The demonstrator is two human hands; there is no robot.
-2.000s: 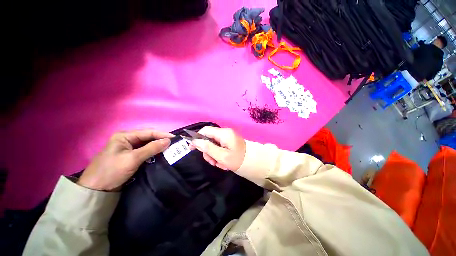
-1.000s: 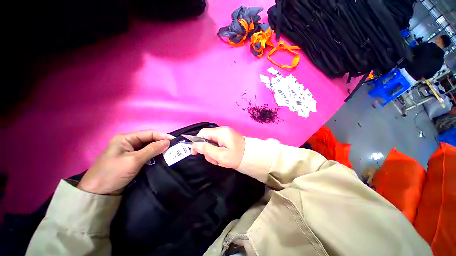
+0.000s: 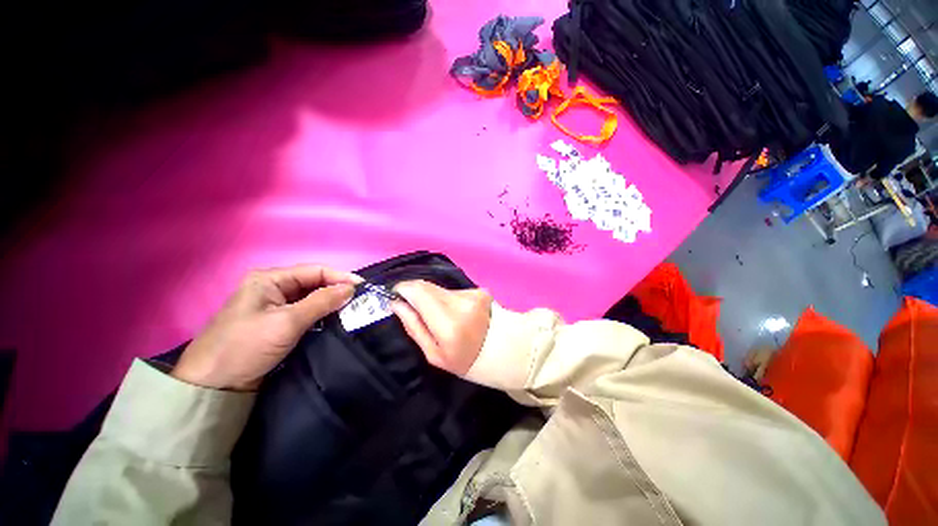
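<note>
The black backpack (image 3: 350, 431) lies in front of me against the pink table (image 3: 391, 175). A white printed label (image 3: 366, 310) shows at its seam between my hands. My left hand (image 3: 252, 324) pinches the black seam edge just left of the label with thumb and forefinger. My right hand (image 3: 449, 324) is right of the label, its fingertips closed at the seam on the small snips (image 3: 379, 291), of which only a thin part shows at the label's upper edge.
Loose white labels (image 3: 602, 193), dark thread trimmings (image 3: 543, 234) and orange-grey strips (image 3: 504, 62) lie on the table. Stacked black backpacks (image 3: 699, 77) stand at the far right, more at the upper left. Orange sacks (image 3: 823, 375), a blue stool (image 3: 804, 183) and a person (image 3: 885, 134) are at right.
My right hand has turned and shifted slightly down, with its fingertips at the seam; the snips' blade shows less. My left hand keeps its pinch. The person at right has moved slightly.
</note>
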